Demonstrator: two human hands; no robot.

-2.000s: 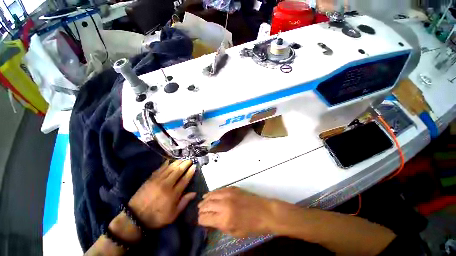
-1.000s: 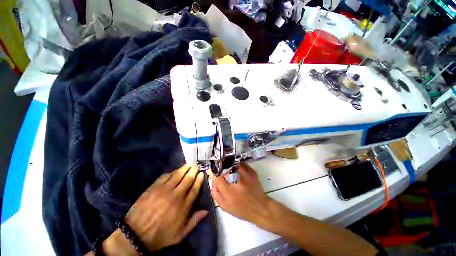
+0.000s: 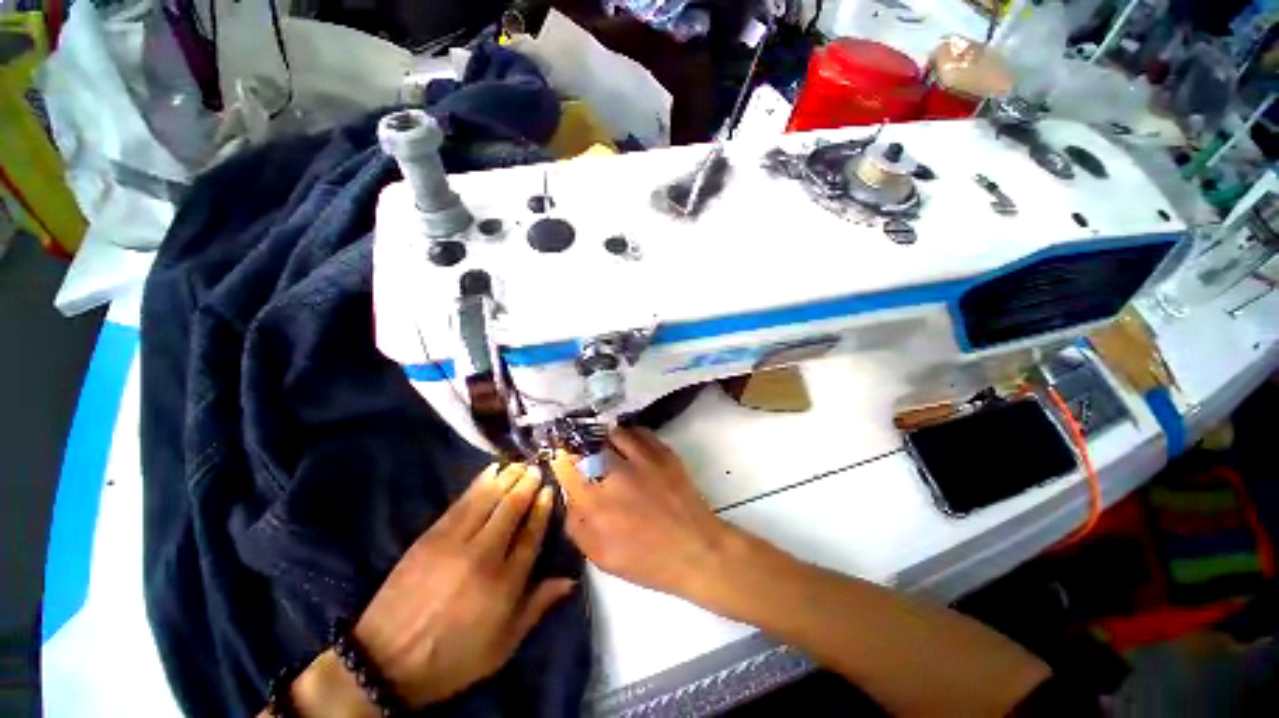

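Note:
The dark navy denim garment [image 3: 267,421] lies bunched on the table, left of and under the head of the white sewing machine [image 3: 631,253]. My left hand [image 3: 463,589] lies palm down on the cloth, fingertips just in front of the presser foot area [image 3: 547,442]. A dark bead bracelet [image 3: 358,666] is on its wrist. My right hand [image 3: 638,512] is at the right side of the presser foot, touching the parts there. Its fingertips are partly hidden, and whether they hold anything cannot be seen.
A smartphone [image 3: 993,453] lies on the table right of my right hand. An orange cord [image 3: 1083,470] hangs over the table's front edge. A red container [image 3: 858,84] and a pale bag [image 3: 119,154] stand behind the machine and garment. The control panel [image 3: 1073,292] is at the head's right end.
My right hand has moved from the cloth in front of the machine up to the right side of the presser foot. My left hand stays on the denim. The camera view has shifted.

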